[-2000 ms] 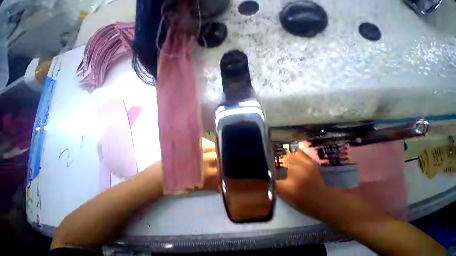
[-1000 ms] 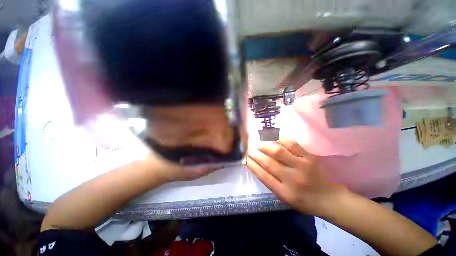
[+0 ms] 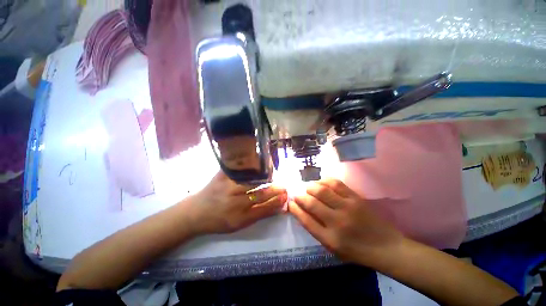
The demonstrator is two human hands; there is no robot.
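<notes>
The large pink panel (image 3: 419,179) lies flat right of the needle area and runs under my right hand. My left hand (image 3: 236,206), with a ring, and my right hand (image 3: 341,218) meet fingertip to fingertip just in front of the brightly lit needle area. Their fingertips press on pink cloth at the panel's left edge; a bit of pink shows between them. Glare hides the needle and presser foot. The chrome cover (image 3: 233,113) hangs above my left hand. The grey tension knob (image 3: 354,147) is above my right hand.
A pale pink piece (image 3: 127,146) lies on the white table (image 3: 66,221) at left. A layered pink bundle (image 3: 105,51) is behind it. A pink strip (image 3: 173,77) hangs from the white machine head (image 3: 371,36). A yellow-tan label (image 3: 509,169) lies at right.
The view has shifted, so the chrome cover no longer blocks my left hand. Both hands are now together at the cloth, my left fingers visible beside my right.
</notes>
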